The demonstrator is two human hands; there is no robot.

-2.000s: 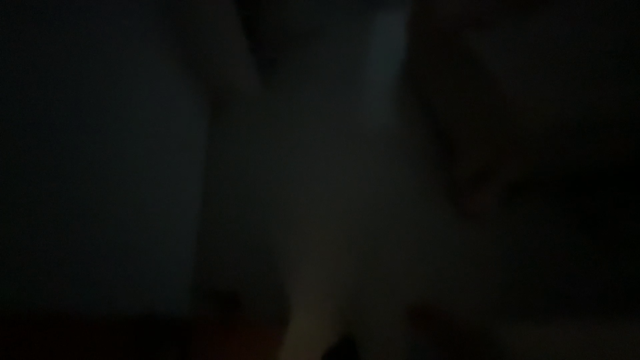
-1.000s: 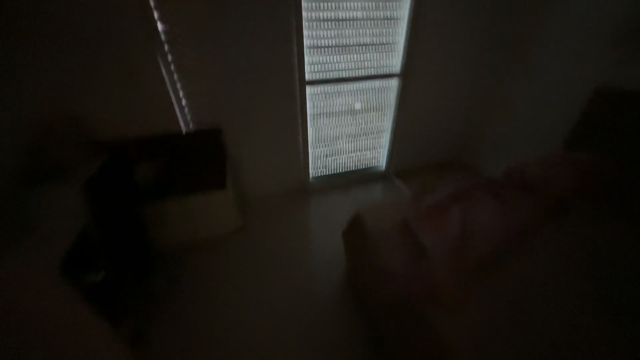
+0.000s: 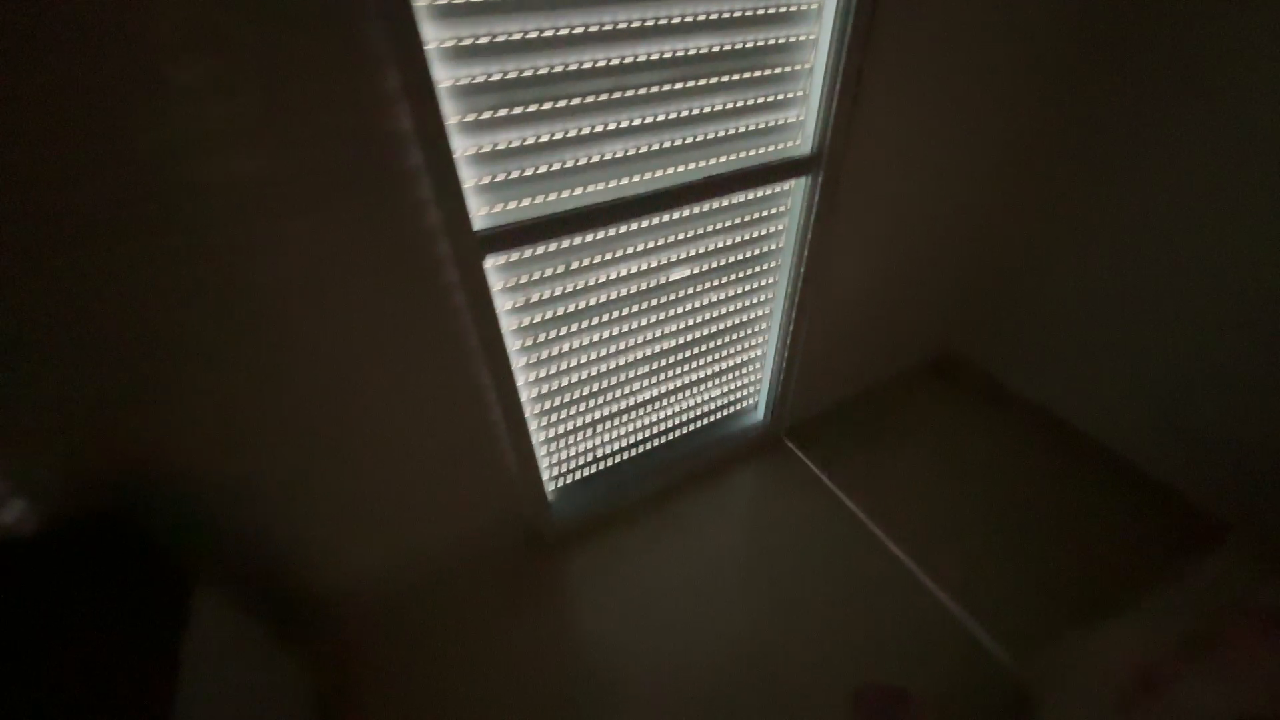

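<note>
Neither my left hand nor my right hand shows in the dark head view, so what they hold or touch is hidden. Ahead of me stands a tall window or glazed door, its slatted roller shutter (image 3: pixel 640 340) lowered behind the glass. Daylight comes through rows of small slots in the shutter. A dark horizontal crossbar (image 3: pixel 650 205) divides the glass into an upper and a lower pane.
Pale floor (image 3: pixel 700 580) lies below the window, crossed by a thin light line (image 3: pixel 890 545) running down to the right. Walls flank the window. A very dark object (image 3: pixel 90 620), too dim to name, fills the lower left.
The window now fills much more of the view, seen closer and tilted. The dark box-like shape on the left and the reddish heap on the right have largely left the view.
</note>
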